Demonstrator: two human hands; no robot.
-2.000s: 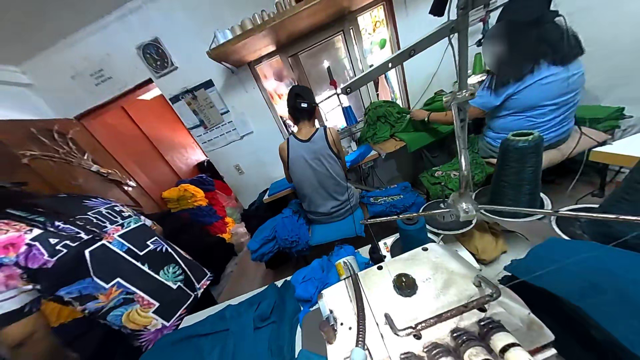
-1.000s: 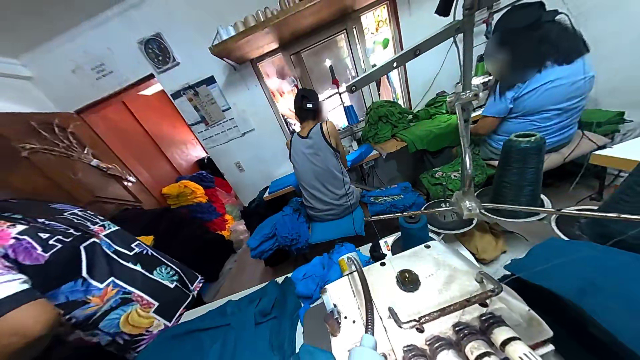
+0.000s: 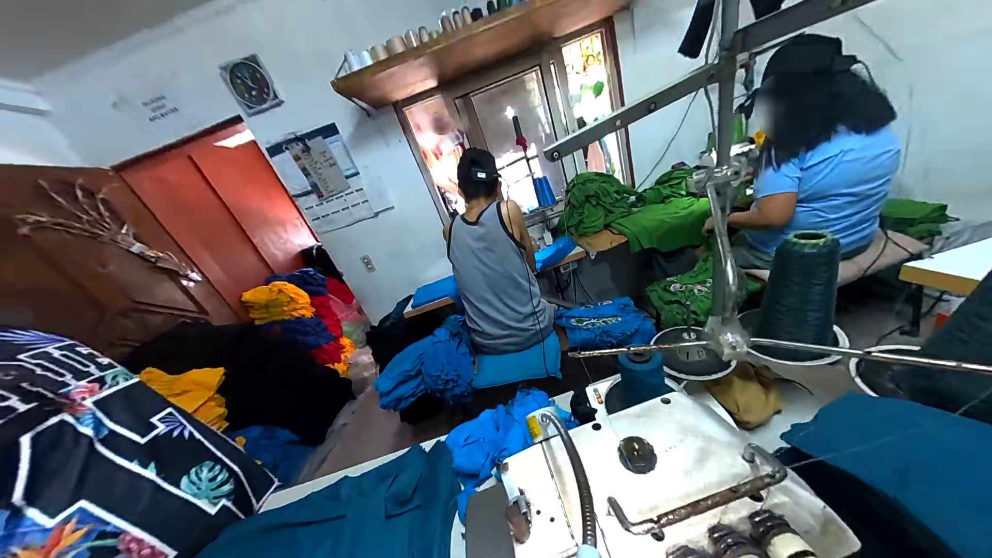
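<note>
Neither my left hand nor my right hand shows in the head view. Low in the middle is the white top of an industrial sewing machine [image 3: 659,473], with a bent metal rod and a black flexible hose on it. Dark teal fabric [image 3: 364,504] lies to its left, and more teal fabric [image 3: 907,465] lies to its right. Bright blue cloth [image 3: 496,434] is bunched behind the machine. A teal thread cone [image 3: 642,376] stands behind the machine, and a larger dark green cone [image 3: 802,287] stands farther right.
A metal thread stand [image 3: 722,232] rises over the machine. A person in a patterned shirt [image 3: 101,457] is close at left. Two people sit ahead, one in a grey tank top [image 3: 500,275], one in a blue shirt [image 3: 833,182], near green fabric [image 3: 666,221]. Coloured cloth piles [image 3: 287,302] lie by the door.
The person in the patterned shirt at left has shifted position. The seated person in blue has drawn in the arm that reached left over the green fabric two seconds ago.
</note>
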